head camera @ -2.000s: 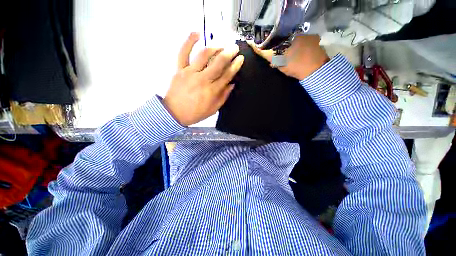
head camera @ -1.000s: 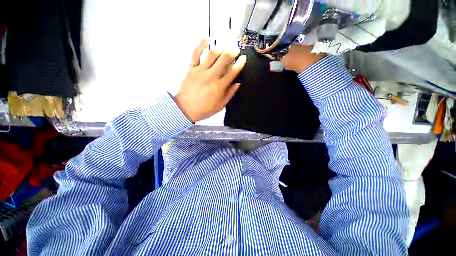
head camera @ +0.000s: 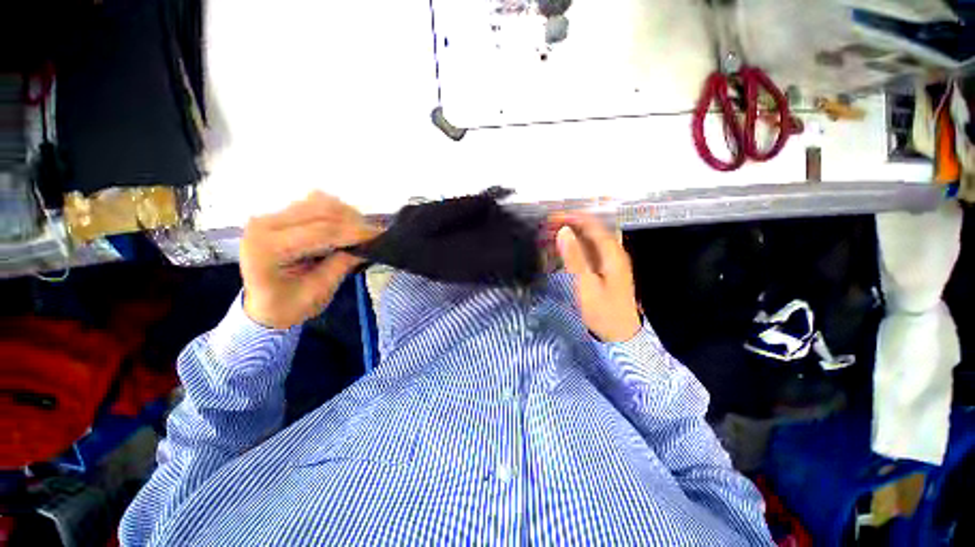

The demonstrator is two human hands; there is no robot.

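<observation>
A black fabric piece, bunched and folded, is held up in front of the shirt at the table's front edge. My left hand pinches its narrow left end between thumb and fingers. My right hand is at its right end, fingers raised, slightly blurred; the fingertips meet the fabric's edge, and whether they grip it cannot be told. The machine bed outline shows on the white table behind, with a dark corner tab at its left. The machine head is out of view.
Red-handled scissors lie on the table at right, with small tools beyond. A stack of black pieces is at the left, above brown tape. A white cloth strip hangs off the right edge. Red-orange cloth is below left.
Both hands have come back from the machine to the table's front edge, bringing the black fabric, which is now lifted and bunched. The machine head has left the view; the scissors show fully.
</observation>
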